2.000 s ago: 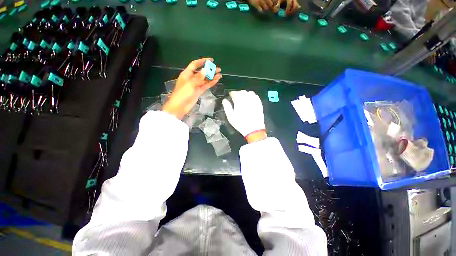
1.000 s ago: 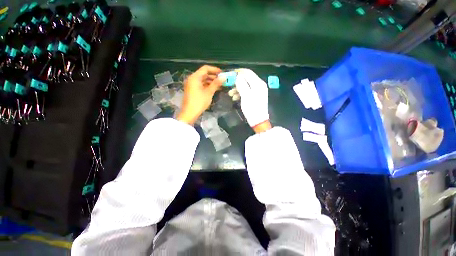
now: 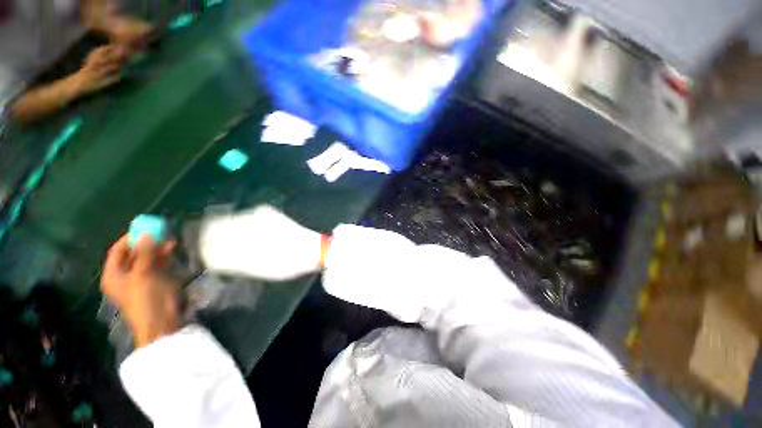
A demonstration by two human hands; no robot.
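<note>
My bare left hand [image 3: 144,280] holds a teal part [image 3: 148,228] between its fingertips, above the green bench [image 3: 188,188]. My gloved right hand [image 3: 255,242] is just to its right, flat-looking and blurred; whether its fingers hold anything cannot be told. A pile of clear plates [image 3: 226,292] lies below and between the hands, partly hidden by them. A second teal part [image 3: 233,160] lies on the bench beyond my right hand.
White strips [image 3: 288,128] lie beside the blue bin [image 3: 334,100], which holds bags. The clip bin [image 3: 501,217] of loose clips is at right, by a grey machine [image 3: 585,75] and cardboard [image 3: 718,334]. Foam tray with clips [image 3: 42,359] at lower left. Another person's hands [image 3: 104,63] at upper left.
The view has swung to the right, bringing the clip bin and cardboard into view. My hands, together at the teal part a second ago, are now apart; my left hand keeps the part.
</note>
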